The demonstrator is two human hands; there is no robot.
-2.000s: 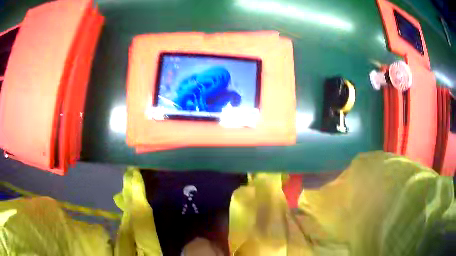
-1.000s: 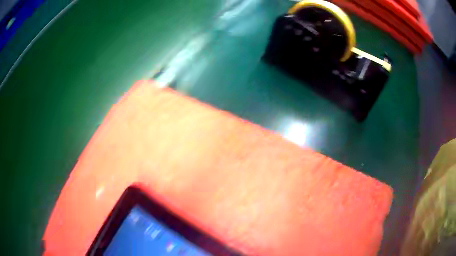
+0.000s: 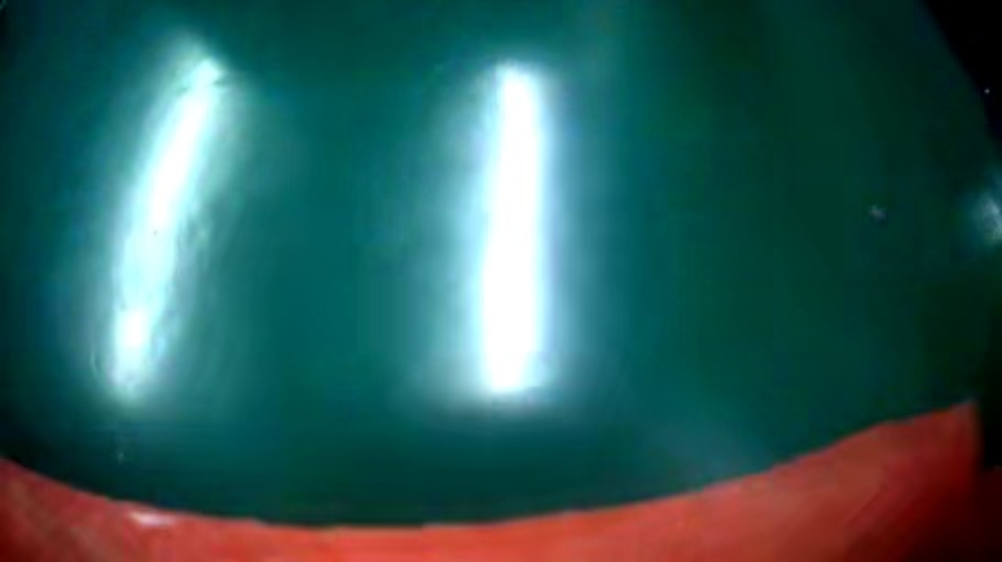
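Observation:
The orange-red foam sheet (image 3: pixel 659 532) shows as a curved band along the bottom of the head view, cut off by the lower edge. Its right corner lies near the right side of the picture. No tablet shows on the visible part of the foam. My left hand and my right hand are both out of the picture.
The glossy green bench top (image 3: pixel 363 242) fills most of the view beyond the foam. Two long white light reflections lie on it, with a smaller glare at the right rim. The upper right corner beyond the bench is dark.
The view has swung and moved very close over the green bench top. The tablet, the black tape dispenser with its yellow ring and the yellow sleeve have left the picture.

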